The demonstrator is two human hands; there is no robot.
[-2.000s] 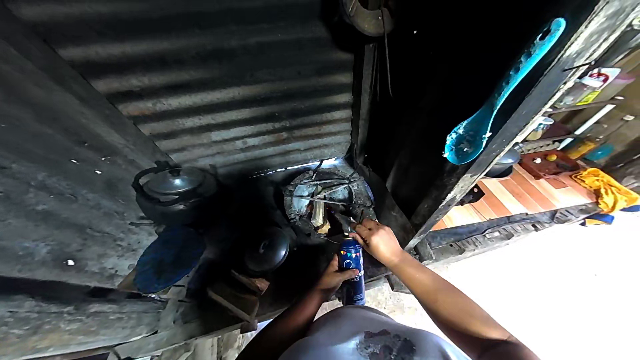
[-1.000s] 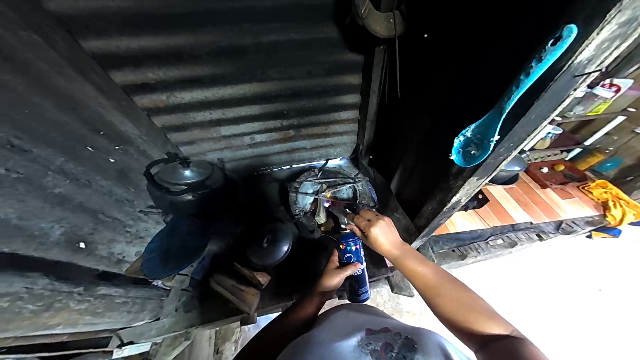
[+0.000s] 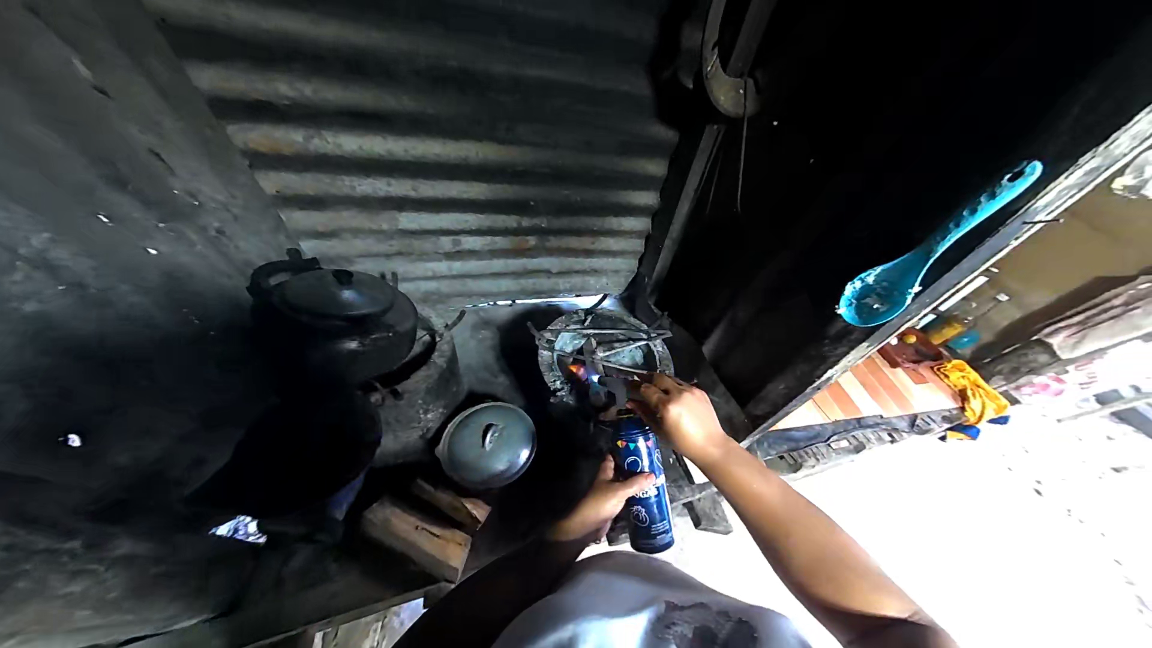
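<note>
My left hand [image 3: 605,504] is closed around a blue gas canister [image 3: 646,513], which bears writing and stands nearly upright in front of my body. At the canister's top, my right hand [image 3: 681,416] grips a dark torch head [image 3: 614,392], whose exact shape is hard to make out. A small orange and blue flame [image 3: 580,371] shows at its far end, inside the rim of a round clay stove [image 3: 650,344]. Thin metal bars lie across the stove's top. A grey pot lid [image 3: 489,445] with a loop handle lies left of the stove.
A blackened lidded pot [image 3: 346,324] sits on another stove [image 3: 421,396] to the left. Split firewood [image 3: 418,535] lies near the front edge. Corrugated metal [image 3: 450,180] forms the back wall. A turquoise spoon [image 3: 882,292] hangs at the right post, and a yellow cloth [image 3: 972,391] lies beyond.
An orange and blue flame now shows plainly at the stove. Both hands remain at the canister. The view has shifted somewhat.
</note>
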